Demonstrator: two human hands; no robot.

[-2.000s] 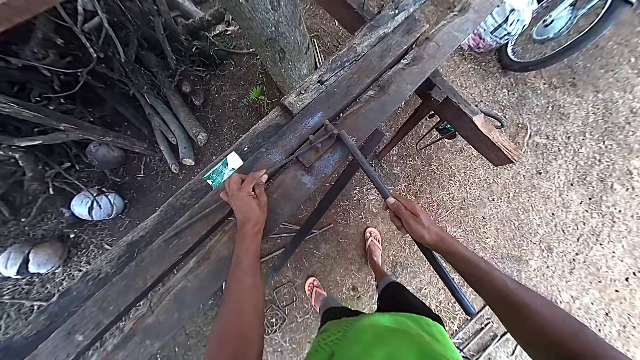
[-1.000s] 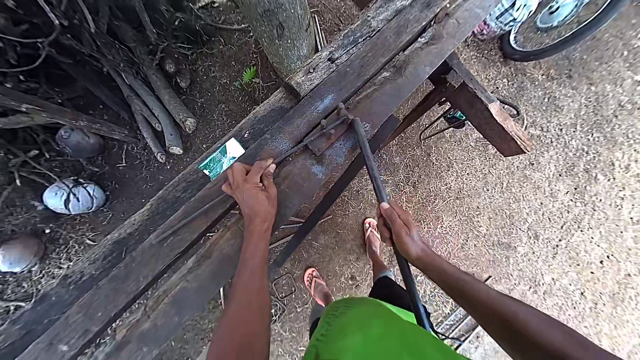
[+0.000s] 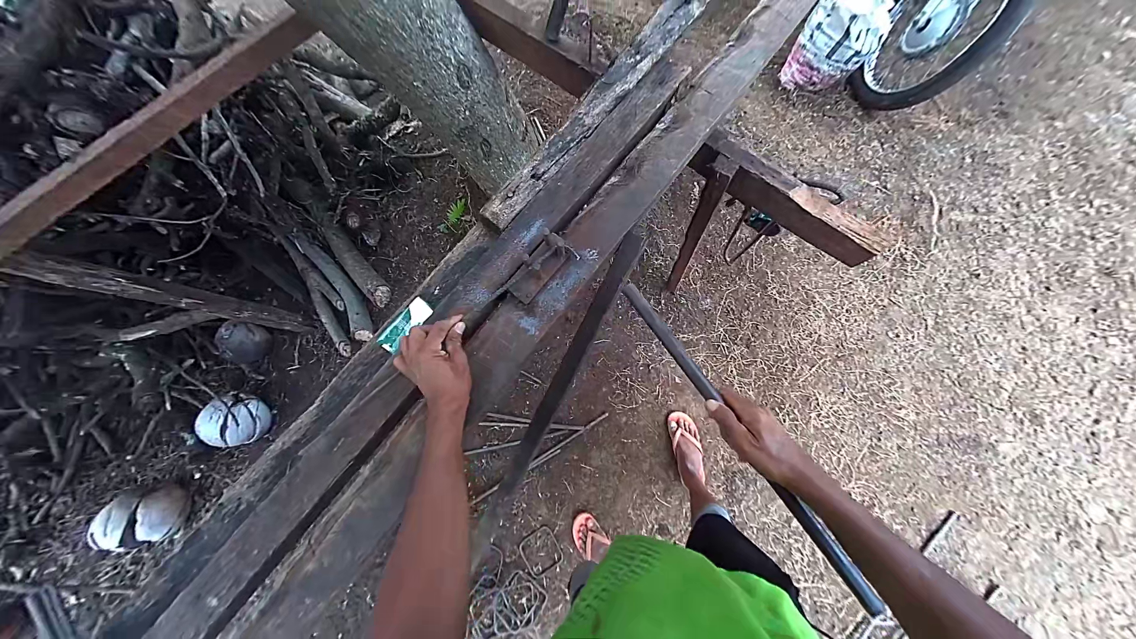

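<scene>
My right hand is closed around a long dark metal pipe, whose upper end points at the wooden beams but stands apart from them. My left hand rests on the dark wooden beams, its thumb and fingers around what looks like the end of a thin rod; the rod is mostly hidden. Just up the beam from it, a small rusty metal plate with a short upright piece sits across the gap between two beams. A green and white packet lies beside my left fingers.
A tree trunk rises behind the beams. A pile of branches and coconut husks lie at left. A crossbeam juts out at right, with a bicycle wheel beyond. Bent wire pieces lie near my feet.
The pipe's upper end was at the metal plate in both earlier frames; it is now off the beams, lower and to the right. My left hand stays on the beam beside the packet.
</scene>
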